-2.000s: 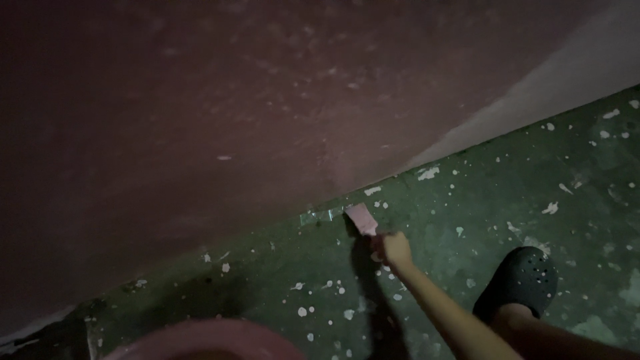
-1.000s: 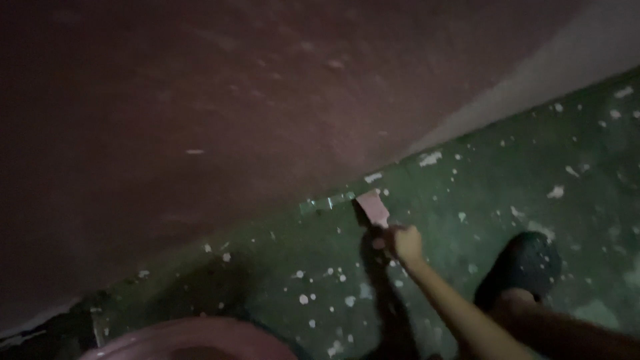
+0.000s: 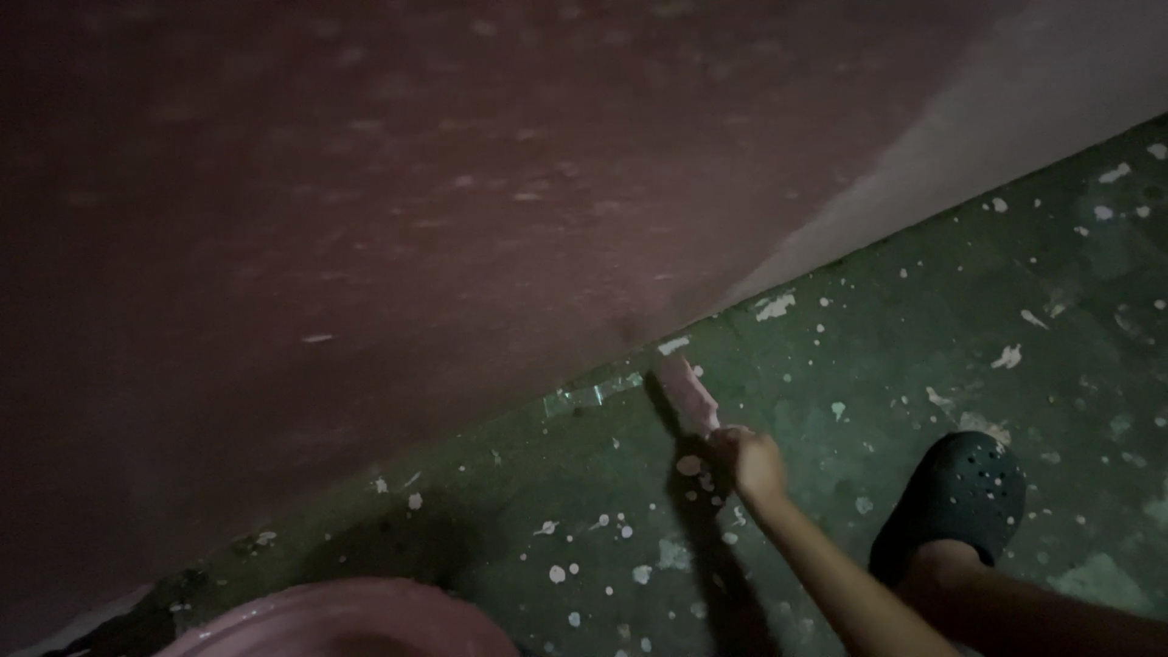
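My right hand is closed around the handle of a flat paintbrush whose head is coated pink. The brush head points up and left, close to the foot of a wall that is dark pink over most of its face and paler at the right. Left of the brush, a strip of clear tape lies on the green floor along the wall's base. My left hand is outside the view.
The rim of a pink bucket or basin rises at the bottom left. My foot in a dark clog stands on the floor at the right. Pale paint spots are spattered over the floor, and the light is dim.
The brush has turned in my right hand, and its head now looks narrower than before. It has moved a little to the right from its place two seconds ago.
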